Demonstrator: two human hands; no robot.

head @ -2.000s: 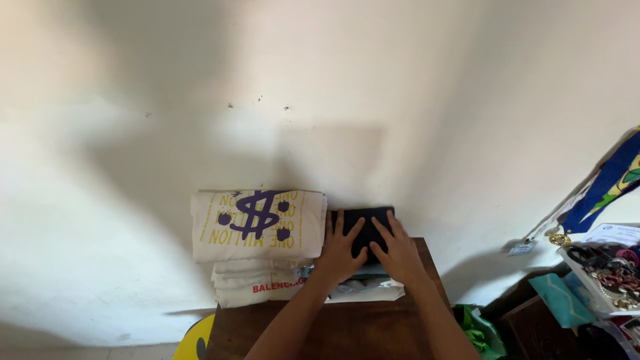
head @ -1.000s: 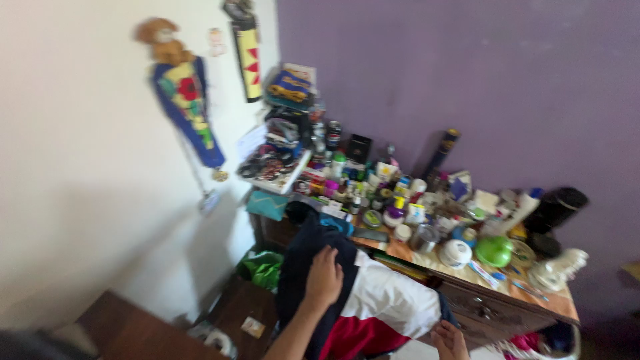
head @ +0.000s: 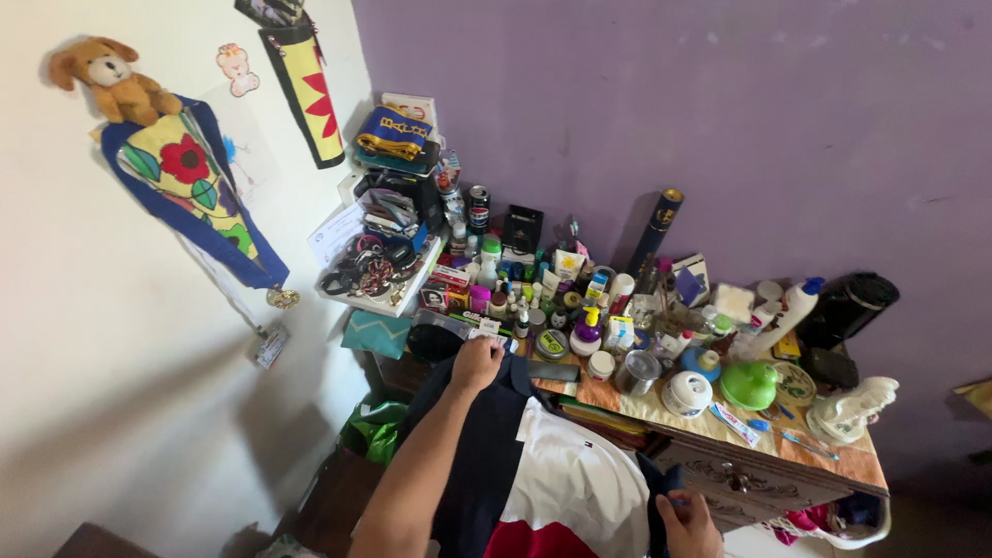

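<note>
A shirt with navy, white and red panels (head: 577,457) hangs spread in front of me, below the cluttered dresser top. My left hand (head: 478,363) is closed on its navy upper edge, near the collar, just in front of the dresser's near edge. At the lower right, my right hand (head: 688,521) pinches the dark blue edge on the shirt's other side. The lower part of the shirt runs out of view at the bottom.
The dresser top (head: 852,465) is crowded with bottles, jars, a green piggy-shaped container (head: 749,385) and a white figurine (head: 852,411). A tray of accessories (head: 380,271) stands at its left. A green bag (head: 376,434) lies below. A basket (head: 864,527) holds clothes at lower right.
Two seconds ago both hands pressed a folded dark cloth beside other folded clothes. The view has swung right to the dresser. Since one second ago, my left hand has moved up to the shirt's top edge.
</note>
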